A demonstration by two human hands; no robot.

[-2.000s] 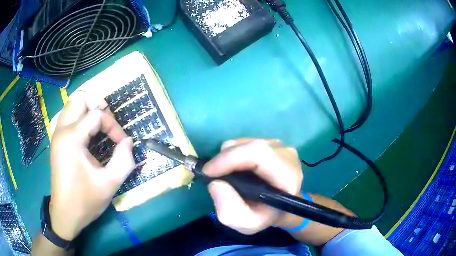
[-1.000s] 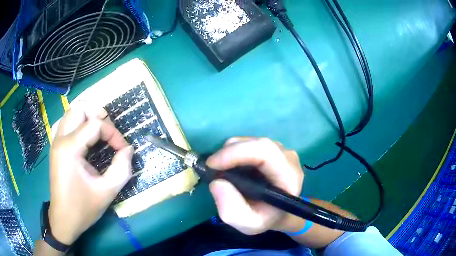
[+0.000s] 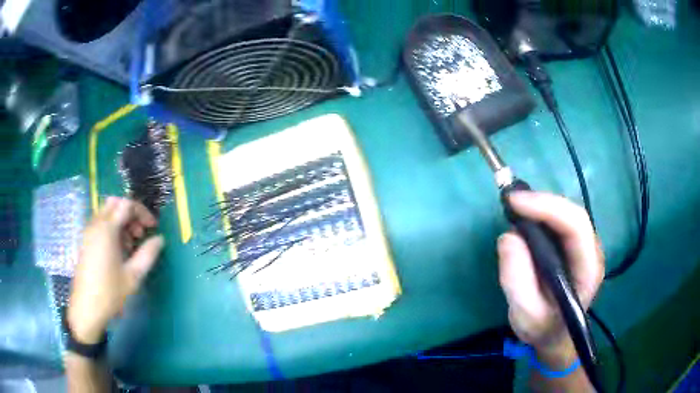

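Observation:
My right hand [image 3: 549, 269] grips the black soldering iron [image 3: 546, 257]. The iron's tip is at the front edge of the silvery bits in the black tip-cleaning box [image 3: 480, 115]. My left hand [image 3: 115, 265] is at the lower end of the dark, spiky component pile [image 3: 146, 165], its fingers curled; blur hides whether they hold a piece. The cream board holder [image 3: 284, 142] lies between my hands with dark rows of small circuit boards [image 3: 307, 196]. Several thin dark leads stick out leftward over the rows. A separate row of boards lies near the holder's front edge.
A blue fume extractor fan [image 3: 257, 80] with a round grille stands behind the holder. Bubble wrap [image 3: 60, 222] lies at far left, with a clear bag [image 3: 54, 127] behind it. Black cords [image 3: 637, 169] loop down the right side. A black box stands at the back right.
My left hand has left the boards for the component pile. My right hand has moved the iron from the boards to the tip-cleaning box. The view has shifted, and the leads over the boards are now uncovered.

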